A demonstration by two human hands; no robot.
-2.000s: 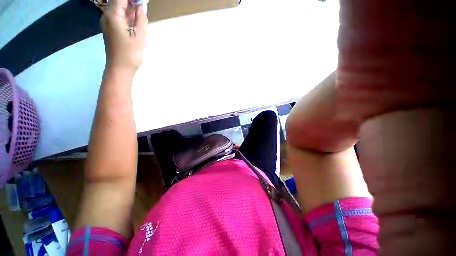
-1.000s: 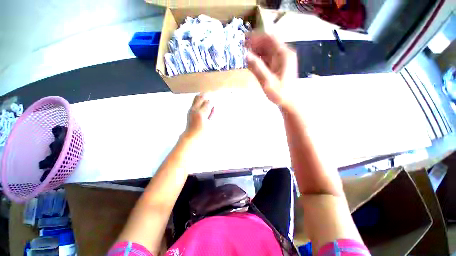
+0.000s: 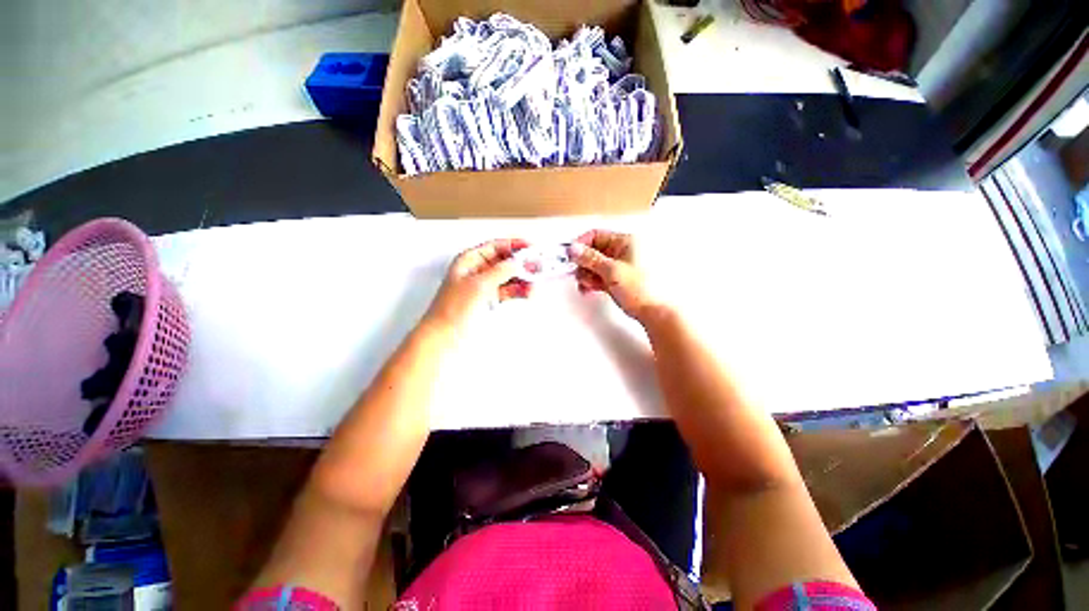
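Observation:
A small white coiled cable (image 3: 549,260) is held between my two hands over the white bench, in front of the carton. My left hand (image 3: 487,272) grips its left end with the fingertips. My right hand (image 3: 610,267) grips its right end between thumb and fingers. The coil is washed out against the white bench, so its plug and any tie cannot be made out. An open brown carton (image 3: 537,191) full of white coiled cables stands just beyond my hands.
A pink perforated basket (image 3: 164,346) with black parts stands at the left. A blue bin (image 3: 346,86) is left of the carton. A thin yellowish tool (image 3: 794,197) and a black stick (image 3: 844,98) lie at the right, with a dark red bundle (image 3: 878,36) behind.
The view has shifted since the earliest frame, bringing the carton into sight. My right hand has moved from the carton's right side down to my left hand, and both now hold a coil.

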